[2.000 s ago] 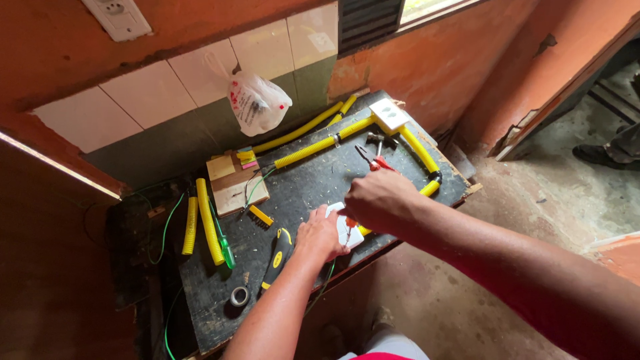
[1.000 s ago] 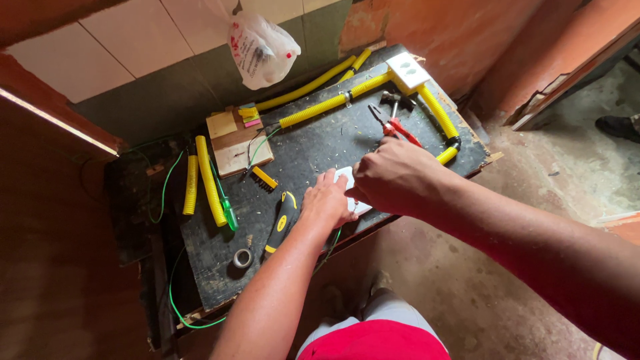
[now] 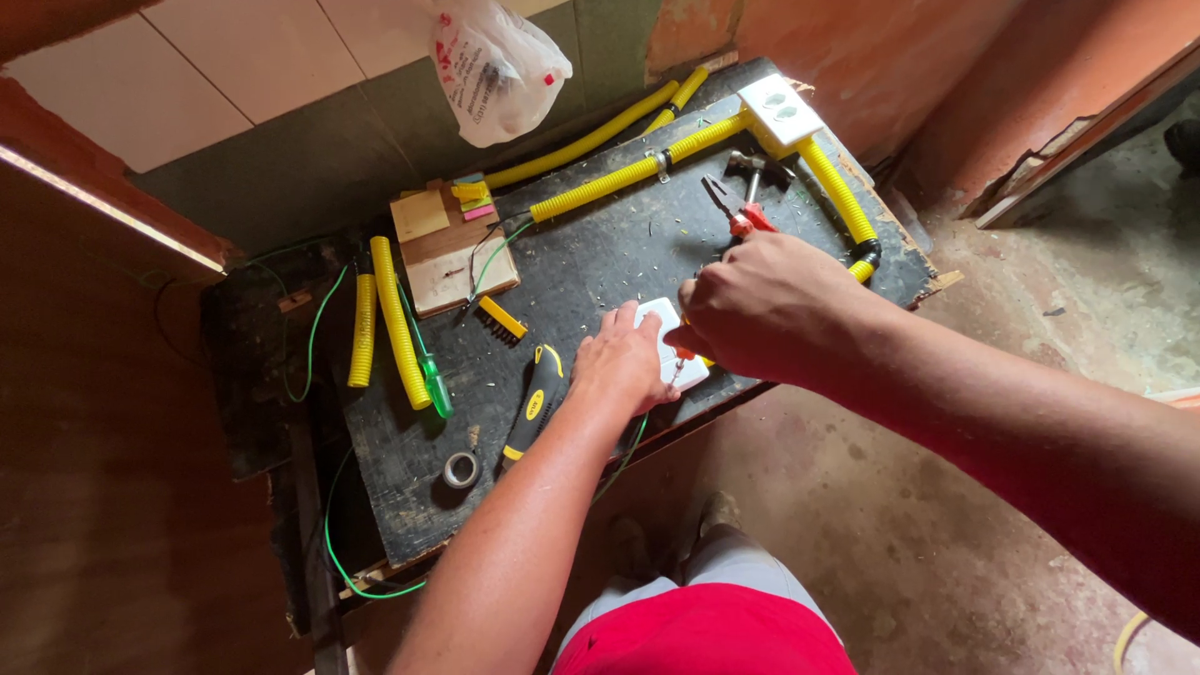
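My left hand (image 3: 619, 361) rests on a white switch or outlet plate (image 3: 664, 323) near the front edge of the black board, its fingers along the plate's left side. Over the plate's right side, my right hand (image 3: 750, 291) is closed around a screwdriver (image 3: 682, 356), whose red-orange part and shaft show below the fist and point at the plate. Just beyond that fist lie pliers with red handles (image 3: 741, 211). A knife-like tool with a black and yellow handle (image 3: 536, 398) lies left of my left hand.
Yellow corrugated conduit (image 3: 600, 186) runs to a white outlet box (image 3: 780, 111). A hammer (image 3: 757, 169), a wooden block (image 3: 450, 248), a yellow terminal strip (image 3: 502, 317), a green-handled screwdriver (image 3: 435, 384) and a tape roll (image 3: 460, 470) lie on the board. A plastic bag (image 3: 497, 70) hangs behind.
The view has shifted. Both hands stay at the white plate, the right one still closed around the tool. Nothing else has plainly moved.
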